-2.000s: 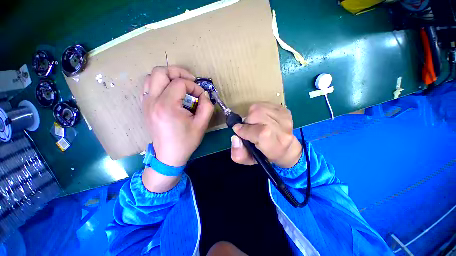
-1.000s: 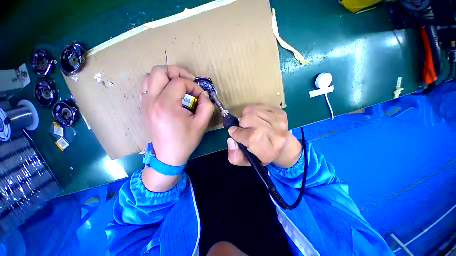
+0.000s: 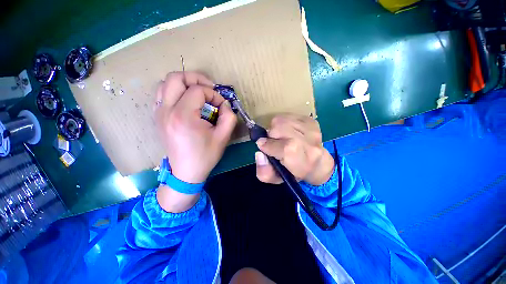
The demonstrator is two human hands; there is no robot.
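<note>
My left hand (image 3: 191, 125), with a blue wristband (image 3: 183, 183), holds a round black device housing (image 3: 224, 92) over the cardboard mat (image 3: 266, 61). A small silver and yellow battery (image 3: 208, 112) shows between its thumb and fingers. A thin strand of solder wire (image 3: 182, 63) stands up from the same hand. My right hand (image 3: 294, 148) is shut on a black soldering iron (image 3: 286, 175). The iron's metal tip points up and left and meets the housing by my left fingertips. The exact contact spot is too small to tell.
Several round housings (image 3: 71, 124) sit at the mat's left edge, near another battery (image 3: 67, 158). A solder spool (image 3: 21, 128) and ribbed plastic trays (image 3: 28, 194) are at far left. A taped white disc (image 3: 359, 88), a pale strip (image 3: 318, 47) and an orange-handled tool (image 3: 475, 66) lie right.
Both hands keep almost the same place. The iron's handle shifts slightly, and its cord loop moves a little. The housings and spool at left sit slightly further left in view.
</note>
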